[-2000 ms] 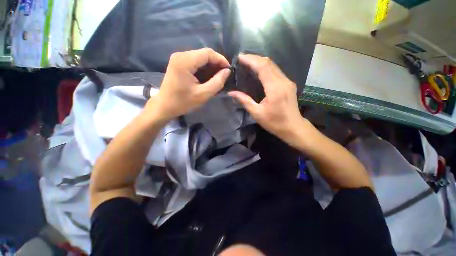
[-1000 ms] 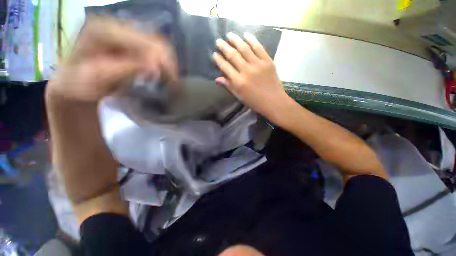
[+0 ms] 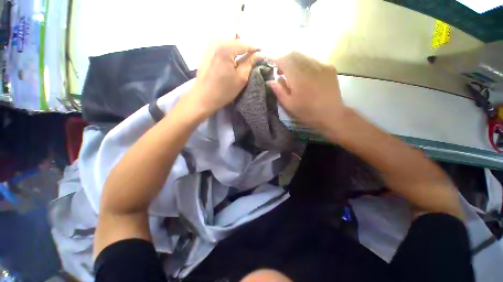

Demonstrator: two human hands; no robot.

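My left hand point(image 3: 223, 74) and my right hand point(image 3: 310, 88) are close together over the table near the bright lamp glare. Both pinch the top of a bunched dark grey fabric point(image 3: 255, 113), whose textured side hangs down between them. Light grey fabric point(image 3: 132, 129) with dark strips lies under my left forearm and hangs in folds towards my lap. Another dark grey panel point(image 3: 129, 82) lies flat on the table to the left. The exact edge held at my fingertips is blurred by glare.
The white table point(image 3: 397, 107) has a green front edge. Red-handled scissors point(image 3: 495, 132) lie at its right end. A plastic packet point(image 3: 27, 55) stands at the left end. The cream machine body point(image 3: 380, 38) is behind. More grey pieces point(image 3: 380, 223) hang below the table at right.
The dark panel no longer spreads under both hands; part is bunched between them and part lies at left. My left hand has come back to the centre, and my right hand has risen from lying flat.
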